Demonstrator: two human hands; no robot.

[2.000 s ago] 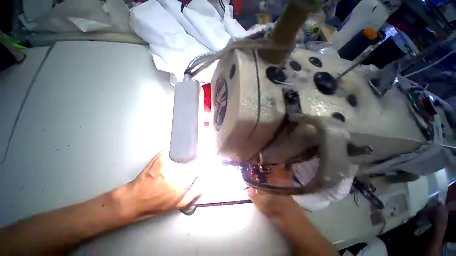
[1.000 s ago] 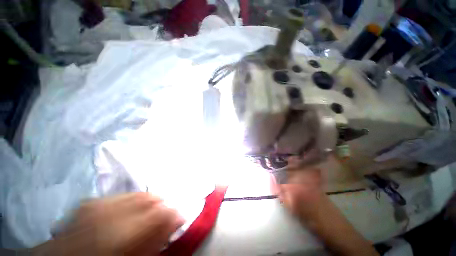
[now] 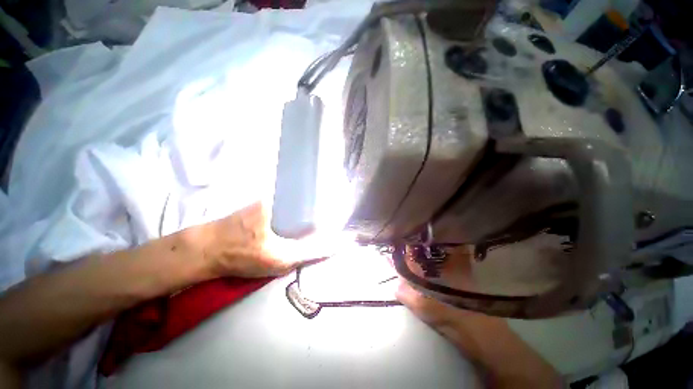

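White cloth (image 3: 114,163) lies spread and crumpled on the table left of the machine. A red band (image 3: 182,308) runs along its near edge, under my left forearm. My left hand (image 3: 254,239) lies on the cloth beside the lamp; its fingertips are lost in the glare, so its grip cannot be told. My right hand (image 3: 437,292) is at the needle area under the machine head (image 3: 403,129), partly hidden by the pale curved guard (image 3: 600,228). The presser foot and needle are washed out by glare.
The slim lamp (image 3: 298,167) hangs left of the machine head. Dark snips (image 3: 619,305) lie on the machine bed at right. A dark thread cone with an orange part (image 3: 617,26) stands behind. More pale cloth (image 3: 99,17) lies at the back left.
The white cloth came onto the table and now lies further toward the near left. My left hand moved from the near left up beside the lamp. The view has shifted closer to the machine.
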